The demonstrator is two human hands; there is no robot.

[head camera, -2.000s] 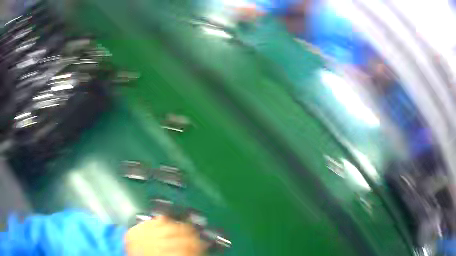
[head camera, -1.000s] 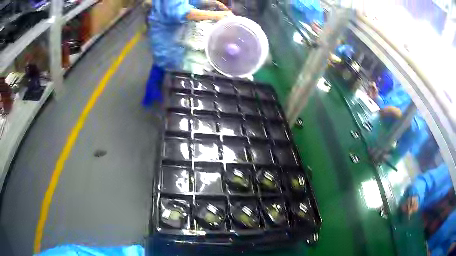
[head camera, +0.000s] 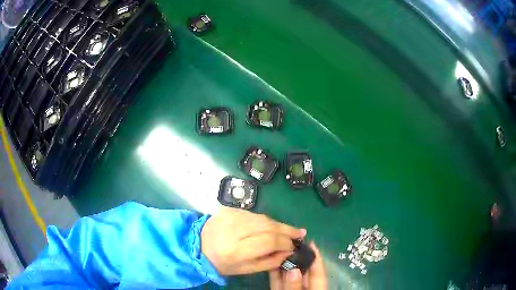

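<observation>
A small black watch housing (head camera: 302, 257) is held between my two hands at the bottom centre. My left hand (head camera: 246, 241), in a blue sleeve, reaches in from the left with bunched fingertips against the housing's upper edge; whether they also pinch a small piece is hidden. My right hand (head camera: 302, 278), cut off by the bottom edge, grips the housing from below with thumb and fingers. A loose pile of small silver-white pieces (head camera: 368, 248) lies to the right. Several open black housings (head camera: 299, 170) lie face up beyond my hands.
A tall stack of black blister trays (head camera: 104, 107) stands at the left, with housings in the top pockets. Another housing (head camera: 200, 24) lies farther up the green surface (head camera: 390, 158). Small units (head camera: 466, 86) lie at the far right. Grey floor with a yellow line (head camera: 21, 178) shows at the left edge.
The view has swung from the tray, aisle and other workers to the green surface. Both my hands are now in view at the housing; one second ago only blue sleeve showed.
</observation>
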